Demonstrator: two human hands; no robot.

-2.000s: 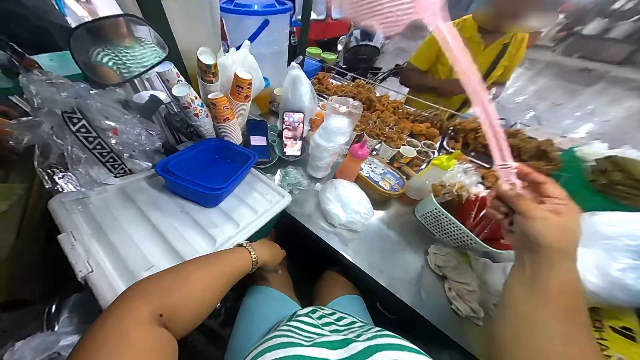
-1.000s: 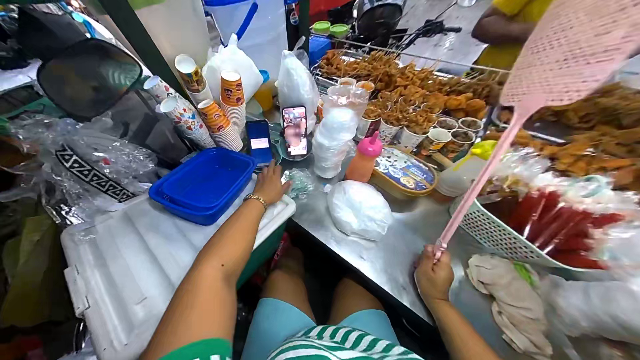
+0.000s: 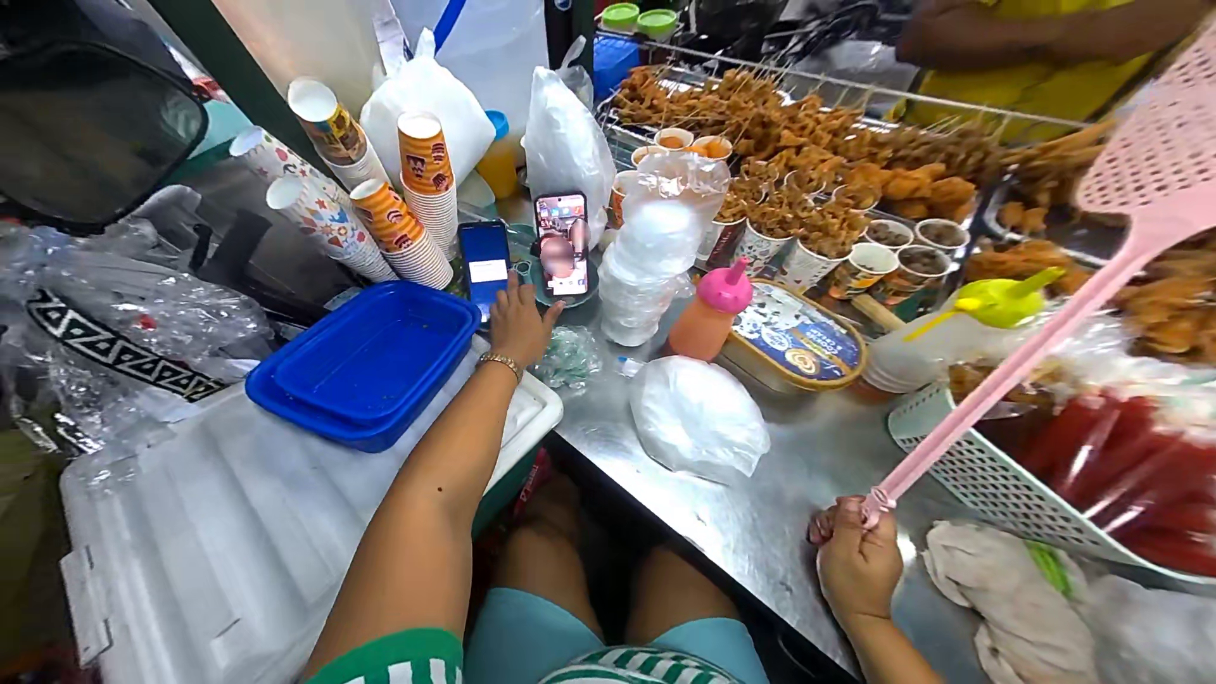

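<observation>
My right hand grips the handle end of a pink plastic fly swatter, whose perforated head rises at the upper right over fried food. My left hand reaches forward with fingers extended and touches or hovers at the lower edge of a dark smartphone with a lit screen. Just right of it, a second smartphone stands propped up, its screen showing a picture. Crumpled clear plastic lies beside my left fingers. A white plastic bag bundle rests on the metal counter between my hands.
Blue plastic trays sit on a white container lid. Stacked paper cups stand behind. A pink-topped squeeze bottle, an oval tub, fried skewers and a basket of red-filled bags line the counter. A person in yellow stands beyond.
My left hand has moved from my lap forward to the dark phone. My right hand, with the fly swatter, has come down from its raised position to the counter's near side.
</observation>
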